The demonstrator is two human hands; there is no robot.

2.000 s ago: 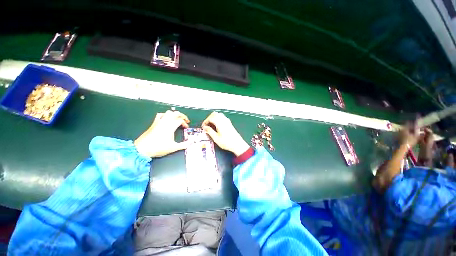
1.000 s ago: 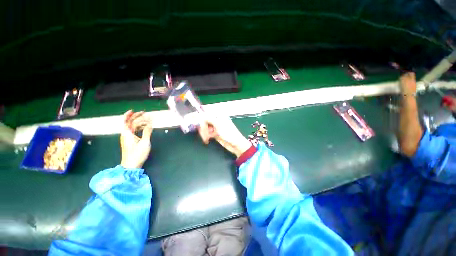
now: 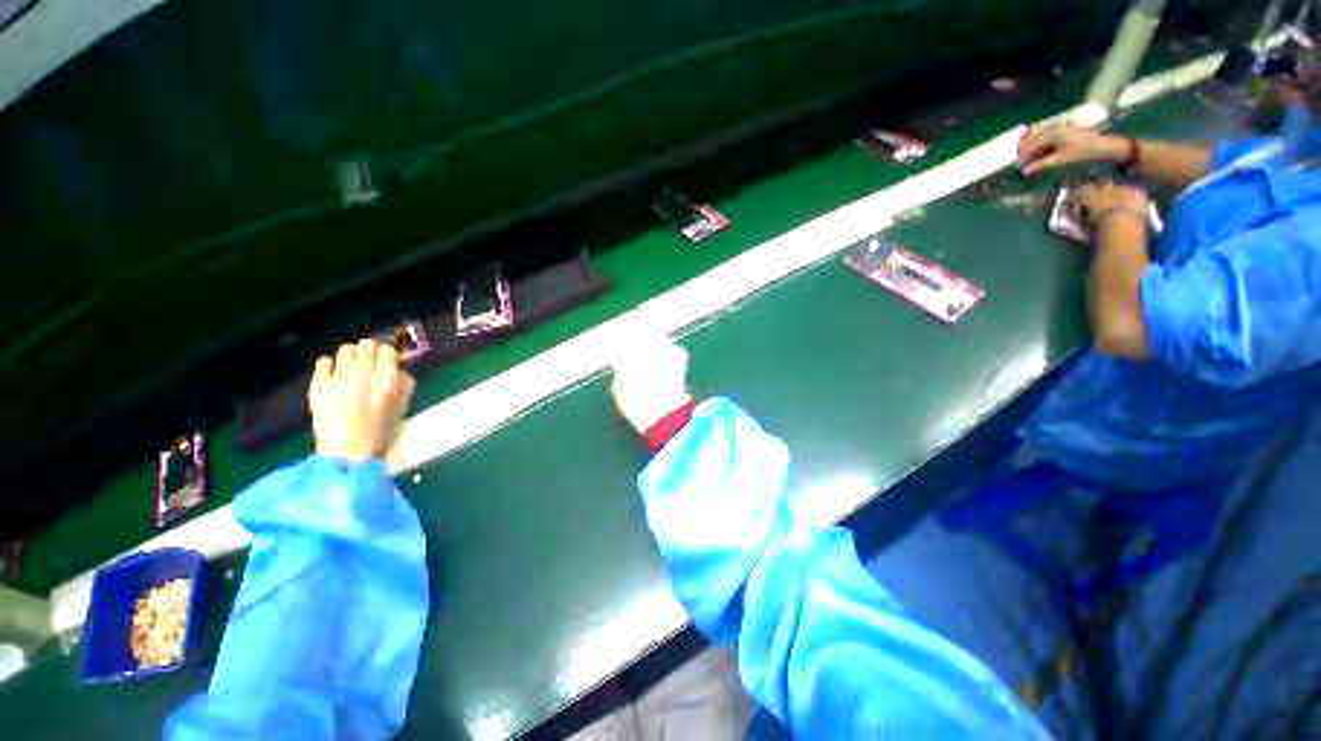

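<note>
My left hand (image 3: 359,401) is over the white edge strip (image 3: 500,388), back up with fingers bent down. A phone housing (image 3: 406,340) with a pinkish-red rim shows just beyond its fingertips, partly hidden; I cannot tell if the fingers hold it. My right hand (image 3: 652,382) is at the strip's near edge, fingers curled and washed out by glare; its fingertips and anything in them are hidden. Another housing (image 3: 483,306) lies at the long black tray (image 3: 558,288) on the green belt. The loose pile of small copper-coloured parts is not visible.
A blue bin (image 3: 142,615) with small tan pieces stands at the bench's left end. More housings lie on the belt, left (image 3: 181,478) and right (image 3: 693,217). One housing (image 3: 916,280) lies on the bench at right, near another worker's hands (image 3: 1101,174).
My right hand no longer shows the housing it held up a second ago. My left hand has moved to the white strip, fingers now bent over. The view has turned right and tilted.
</note>
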